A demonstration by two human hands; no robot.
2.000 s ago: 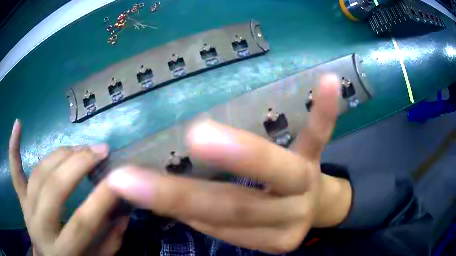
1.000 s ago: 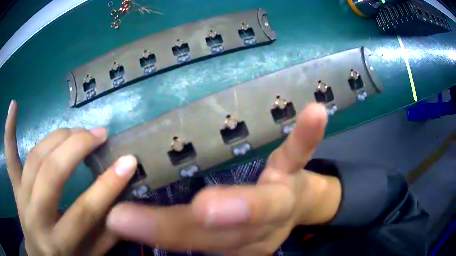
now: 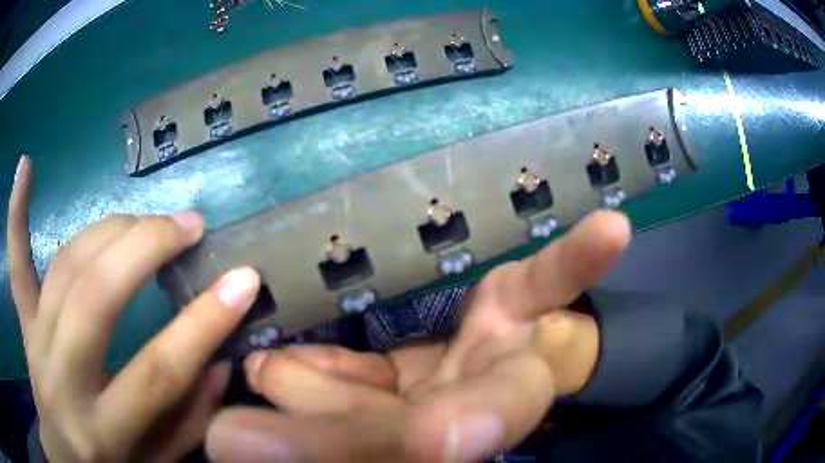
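A long grey fixture bar (image 3: pixel 398 199) lies slanted in front of me, its left end nearest. It has a row of dark square openings, each with a tiny brass-coloured component (image 3: pixel 440 213) above and a silver double-round seat (image 3: pixel 456 263) below. My left hand (image 3: pixel 118 335) grips the bar's left end, its index fingertip over the leftmost opening. My right hand (image 3: pixel 452 371) is below the bar, palm partly turned up, fingers spread and slightly blurred. One fingertip is near the bar's lower left edge; I cannot tell if it touches. I see nothing held in it.
A second fixture bar (image 3: pixel 298 81) lies behind on the green mat (image 3: pixel 561 81). Copper bits (image 3: pixel 220 14) lie at the top edge. A dark block with teeth and openings (image 3: pixel 751 38) and a ringed round knob (image 3: pixel 668 13) stand top right. A yellow line (image 3: pixel 740 136) crosses the mat.
My right hand has moved down off the bar, uncovering its openings. The rear bar and copper bits appear higher in the view. My left hand stays at the bar's left end.
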